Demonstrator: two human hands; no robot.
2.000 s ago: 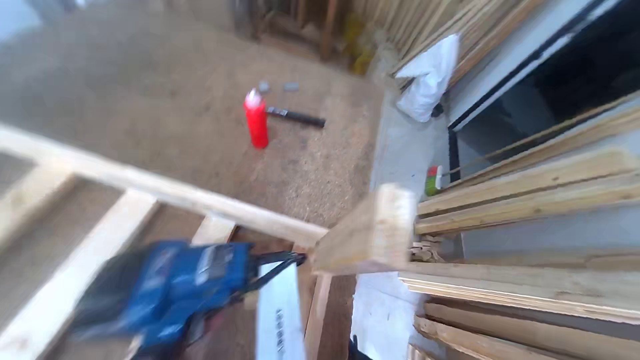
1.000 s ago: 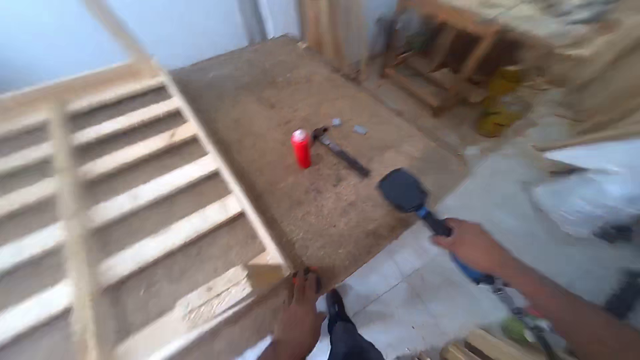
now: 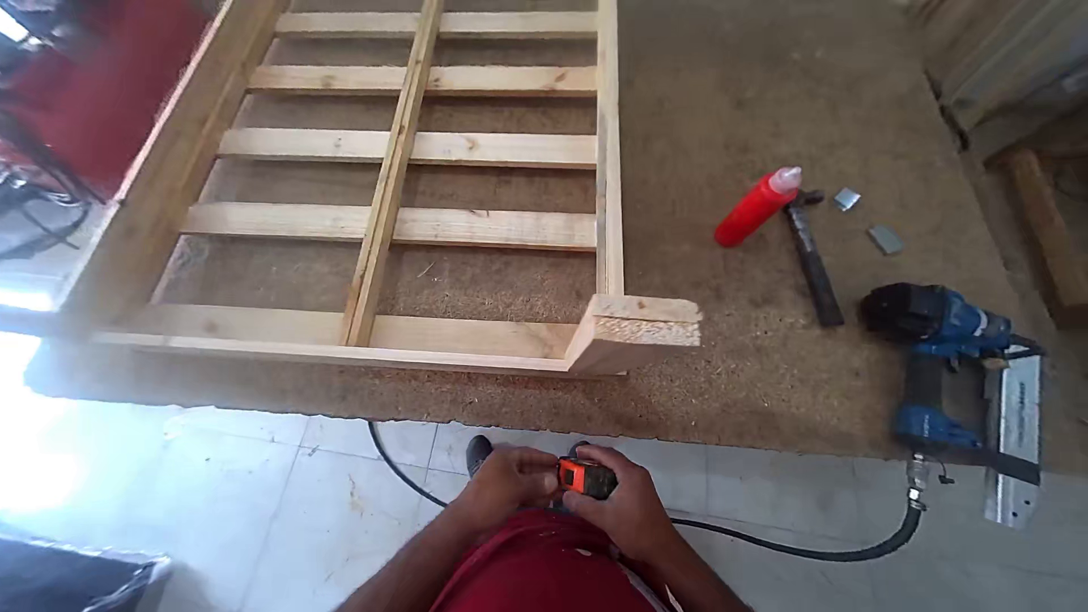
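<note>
Close to my body, beyond the near edge of the worktable, my right hand point(image 3: 623, 497) grips an orange and black tape measure point(image 3: 586, 478). My left hand point(image 3: 512, 484) has its fingertips at the tape measure's left end; whether they pinch the tape's end is too small to tell. A slatted wooden frame point(image 3: 484, 225) lies on the chipboard tabletop point(image 3: 765, 382), with a short wood block point(image 3: 637, 327) upright at its near right corner. On the right a blue pneumatic nailer point(image 3: 943, 365) rests on the tabletop, its magazine reaching past the near edge.
A red bottle point(image 3: 752, 212) stands beside a hammer point(image 3: 814, 259) and two small metallic pieces point(image 3: 884, 239). A black air hose point(image 3: 790, 551) runs from the nailer across below the table. A dark padded item point(image 3: 76, 569) lies on the tiled floor at lower left.
The nailer, held in my right hand one second ago, now lies on the tabletop. My left hand has left the frame's corner. Both hands are now together at the tape measure. The view has turned.
</note>
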